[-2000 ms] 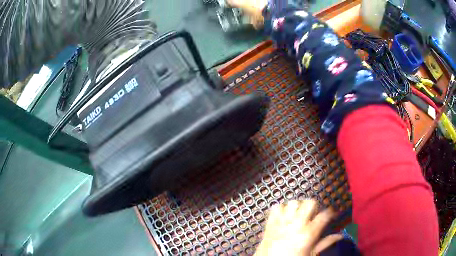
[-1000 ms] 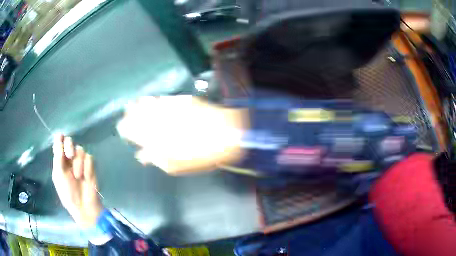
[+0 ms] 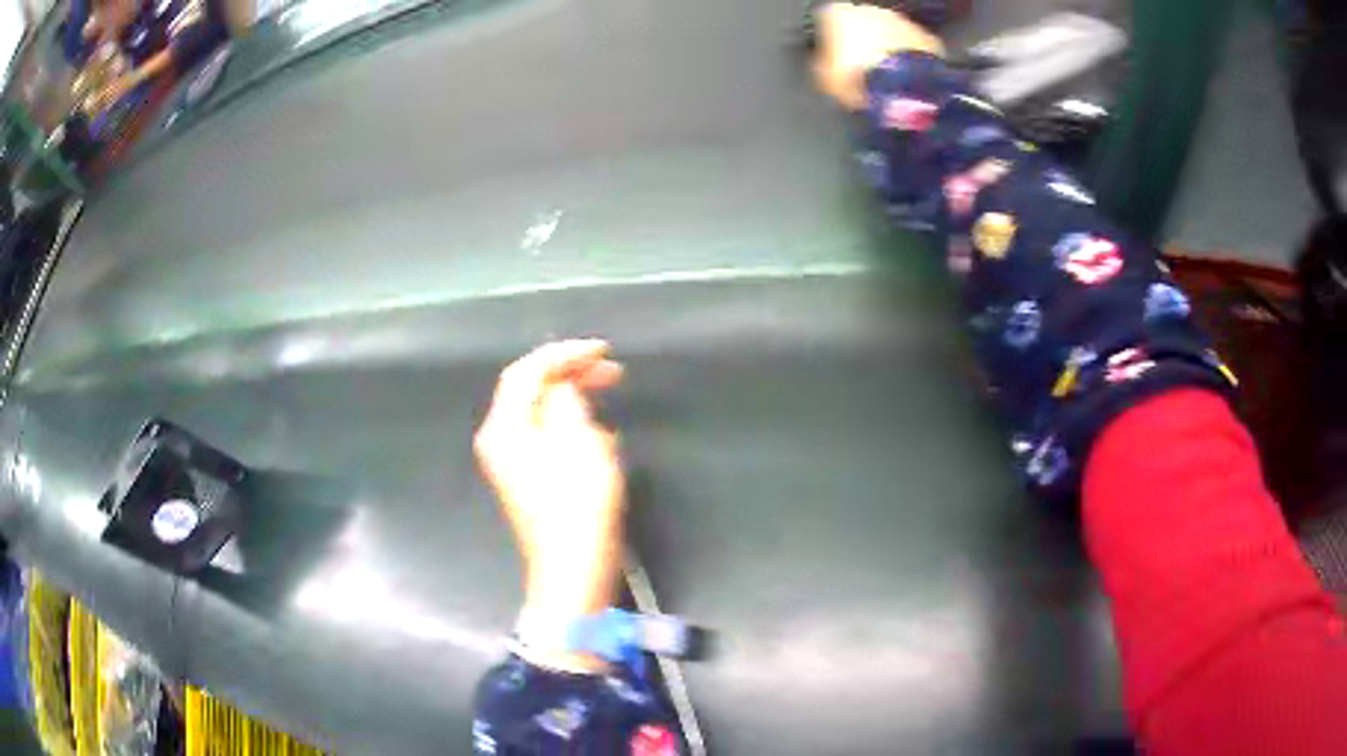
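Observation:
My left hand (image 3: 559,465) is raised over the bench, fingers curled. A thin pale wire (image 3: 677,687) runs from the side of its palm down past the wrist; the end at the fingers is not clear. A blue band (image 3: 613,635) is on the wrist. My right hand (image 3: 872,47) reaches to the far side at the top edge, by something dark. It is small and blurred, and its fingers and any contents cannot be made out.
The grey-green bench top (image 3: 443,318) lies under both hands. A black angular holder (image 3: 185,510) with a round pale spot stands at the left. Yellow crates (image 3: 244,727) show below the front edge. A green post (image 3: 1167,126) and pale and dark objects (image 3: 1052,59) are at the upper right.
The view has swung left, off the hood and mat. Since the blurred frame, my right hand has reached away to the far side and the left hand stands nearer the picture's middle.

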